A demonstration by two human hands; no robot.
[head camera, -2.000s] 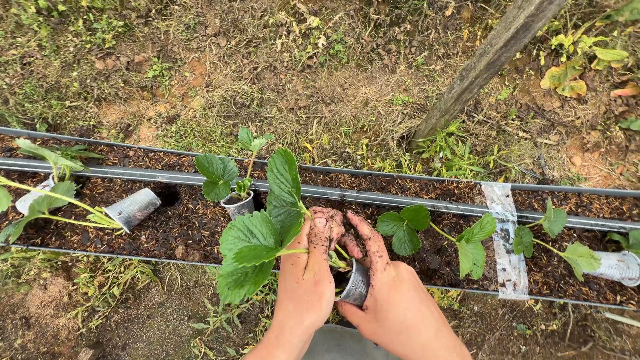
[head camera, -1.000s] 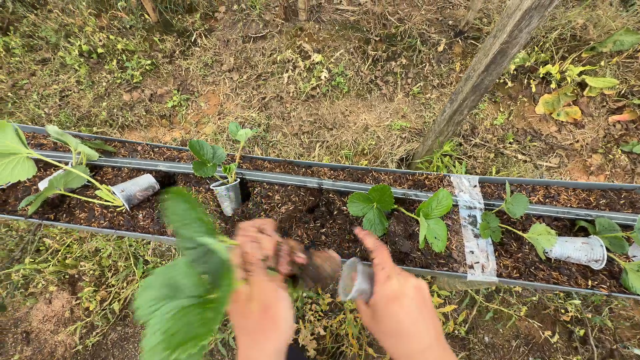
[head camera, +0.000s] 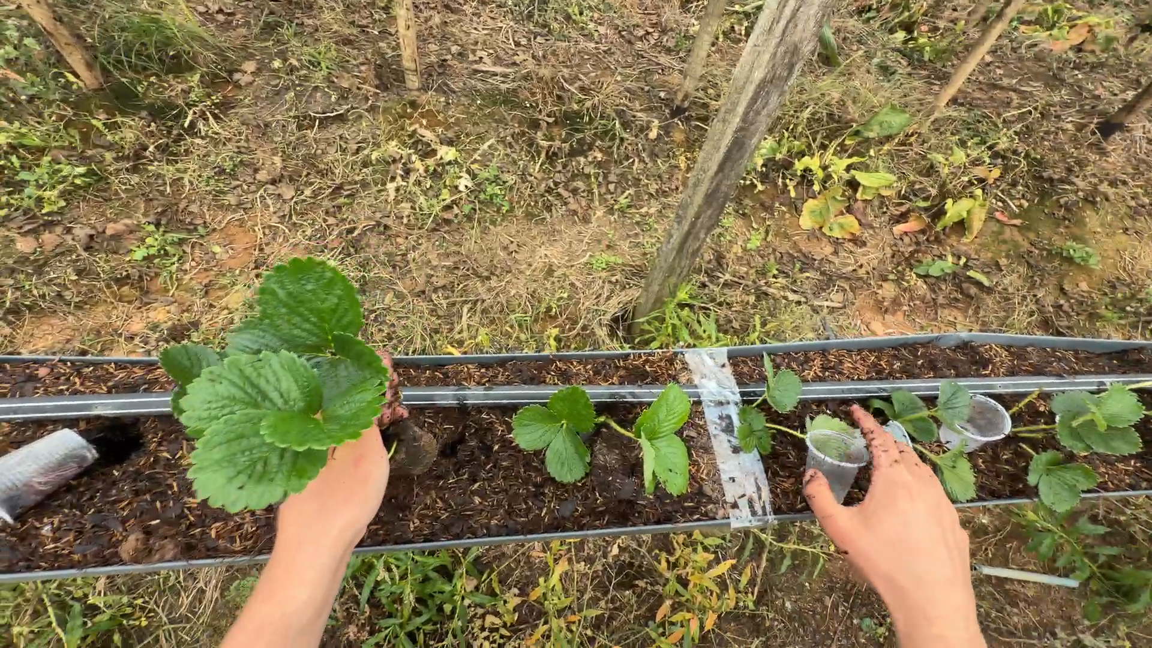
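My left hand (head camera: pixel 346 472) holds a strawberry plant (head camera: pixel 288 396) over the trough; its broad leaves hide most of the fingers, and a dark root plug (head camera: pixel 412 448) shows to the right of them. At the right, my right hand (head camera: pixel 895 513) has thumb and forefinger apart around a clear plastic cup (head camera: pixel 837 457) on the soil; whether they grip it is unclear. Between the hands, a smaller strawberry plant (head camera: pixel 553 432) lies on the dark soil (head camera: pixel 486 504) of the trough.
White tape (head camera: pixel 727 432) crosses the trough. A metal rail (head camera: pixel 558 395) runs lengthwise. Another clear cup (head camera: pixel 979 421) and strawberry runners (head camera: pixel 1093 418) lie at the right, a silvery cup (head camera: pixel 45 470) at the far left. A wooden post (head camera: pixel 720 180) leans behind.
The cup and the plant's root plug, close together between my hands earlier, are apart. My left hand holds the plant over the trough; my right hand has moved right, past the tape. The view has shifted.
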